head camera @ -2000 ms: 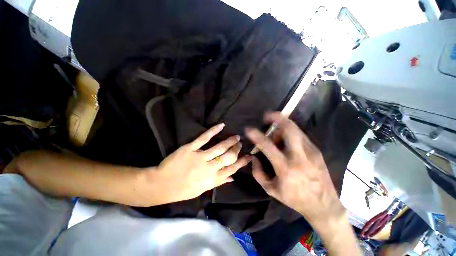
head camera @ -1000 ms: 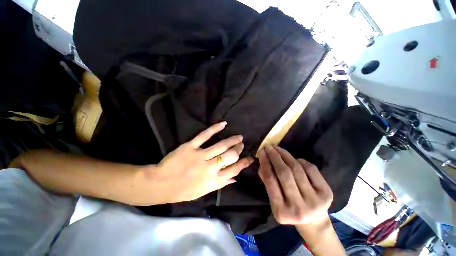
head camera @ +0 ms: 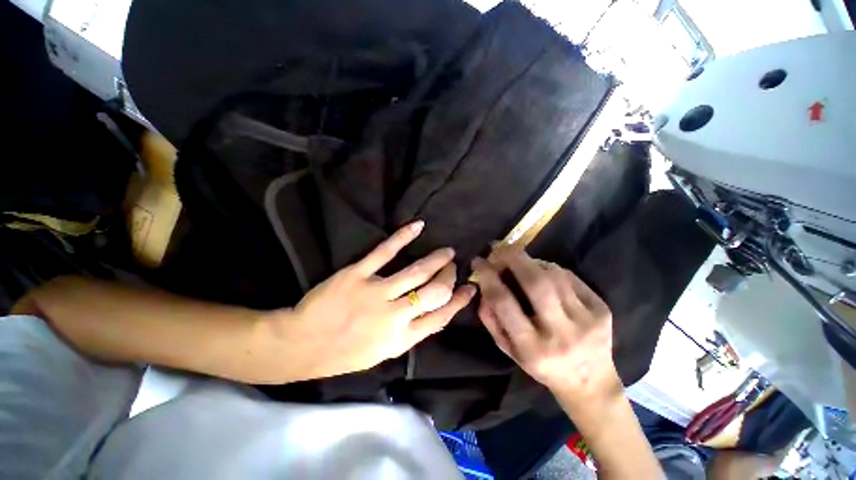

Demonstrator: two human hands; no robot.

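Note:
A large black garment panel [head camera: 375,112] lies across the table and hangs toward my lap. A pale narrow strip [head camera: 556,192] runs on the cloth from the presser foot area [head camera: 634,127] down to my right hand. My left hand [head camera: 383,305] lies flat on the cloth with fingers spread, a ring on one finger. My right hand [head camera: 549,314] pinches the lower end of the pale strip against the cloth, close to my left fingertips. The needle is hard to make out in the glare.
The white sewing machine head [head camera: 760,122] stands at the right. Snips [head camera: 718,359] and dark red scissor handles [head camera: 718,419] lie at the lower right. A blue basket [head camera: 465,452] shows below the cloth. A person's arm [head camera: 741,461] shows at the lower right edge.
My right hand came down onto the strip's lower end, then shifted slightly up and closer to my left fingers. The strip looks narrower than a second ago. My left hand has barely moved.

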